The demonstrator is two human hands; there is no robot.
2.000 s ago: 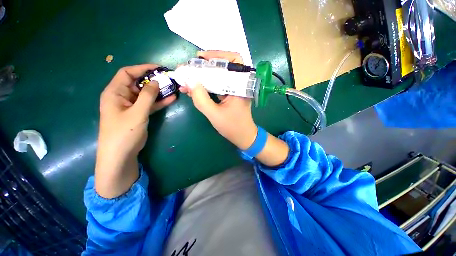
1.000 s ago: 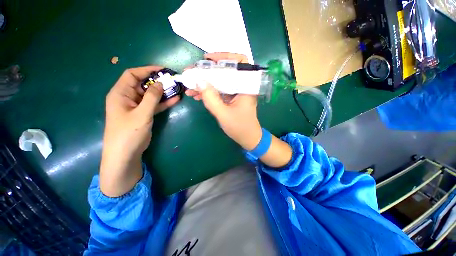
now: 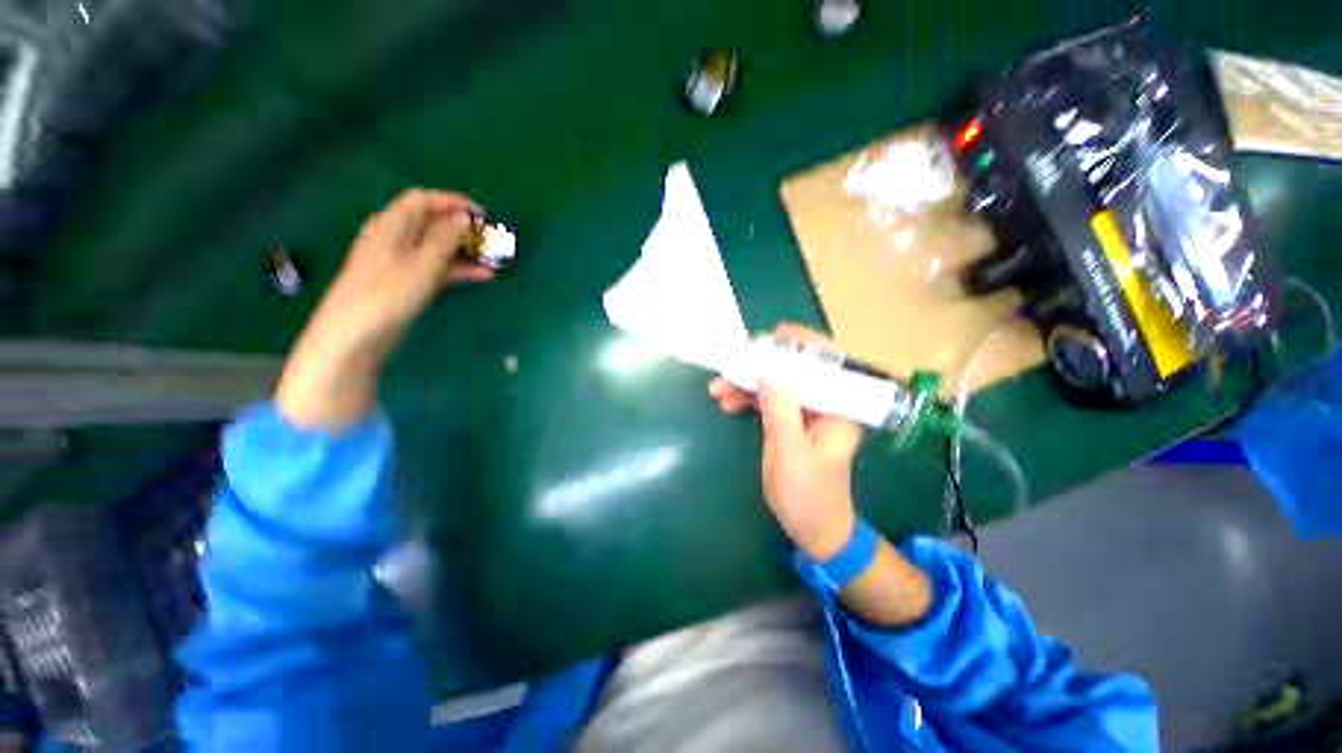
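Observation:
My left hand [image 3: 400, 262] holds a small electronic module [image 3: 496, 243] by its edge between thumb and fingers, above the green bench mat. The module's white part faces right; the view is blurred. My right hand [image 3: 802, 441] grips the dispensing syringe [image 3: 827, 386], white inside, with its green cap [image 3: 924, 411] and clear hose at the right. The syringe's front end lies over or against the lower corner of the white paper sheet [image 3: 680, 280]; its tip cannot be made out. Syringe and module are apart.
Three small modules lie on the mat, at left [image 3: 286, 271], upper middle [image 3: 711, 81] and top [image 3: 838, 15]. The cardboard sheet [image 3: 883, 294] and plastic-wrapped glue dispenser [image 3: 1126, 250] are at right. A metal rail [image 3: 133, 380] is at left.
My left hand has moved away from the syringe with the module. The syringe in my right hand is now by the paper. The view has shifted, showing more modules and the dispenser's red light.

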